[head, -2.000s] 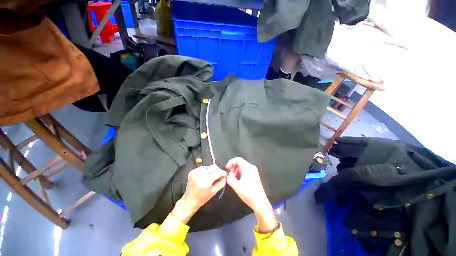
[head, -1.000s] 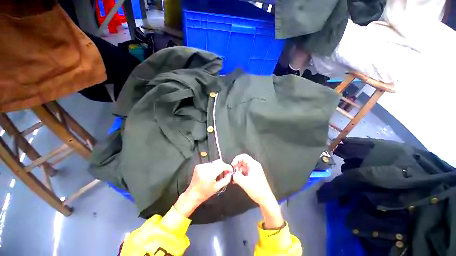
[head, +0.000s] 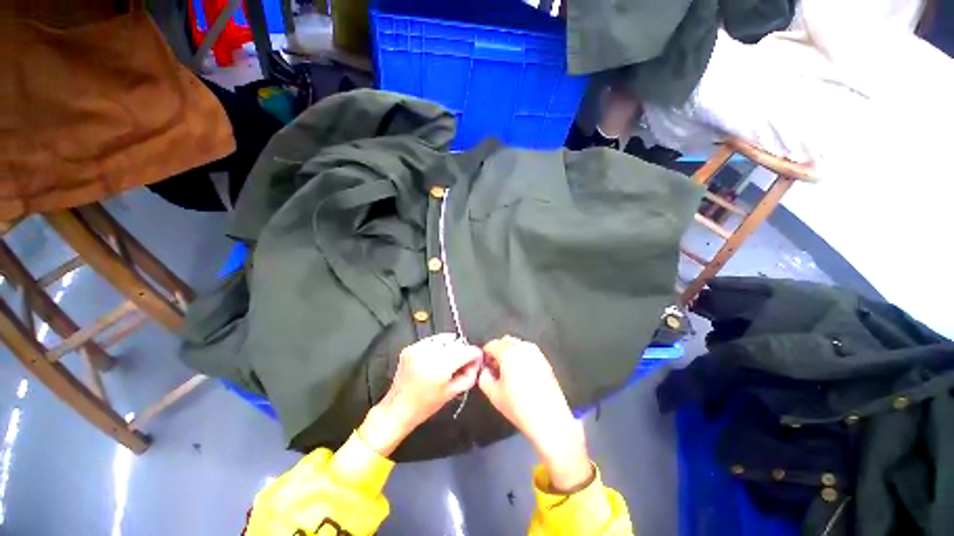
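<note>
A dark olive-green jacket [head: 554, 246] lies spread over a blue crate in front of me. A silvery-white zipper line [head: 448, 262] runs down its front beside a placket with brass buttons [head: 434, 265]. My left hand [head: 431, 375] pinches the lower end of the zipper. My right hand [head: 520, 385] meets it, fingertips together at the same spot. What lies between the fingertips is too small and hidden to tell. A thin pale end [head: 461, 404] hangs below my fingers.
A second pile of olive jackets [head: 816, 387] lies at the right on a blue crate. Another blue crate [head: 476, 84] stands behind. Wooden stools stand at left [head: 115, 272] and right [head: 737, 225]. A person in brown-orange cloth [head: 105, 105] is at upper left; white cloth lies upper right.
The right hand's fingers have closed in against the left fingertips. The thin pale end hangs lower and straighter than a second ago. The view has shifted slightly; the jacket lies much the same.
</note>
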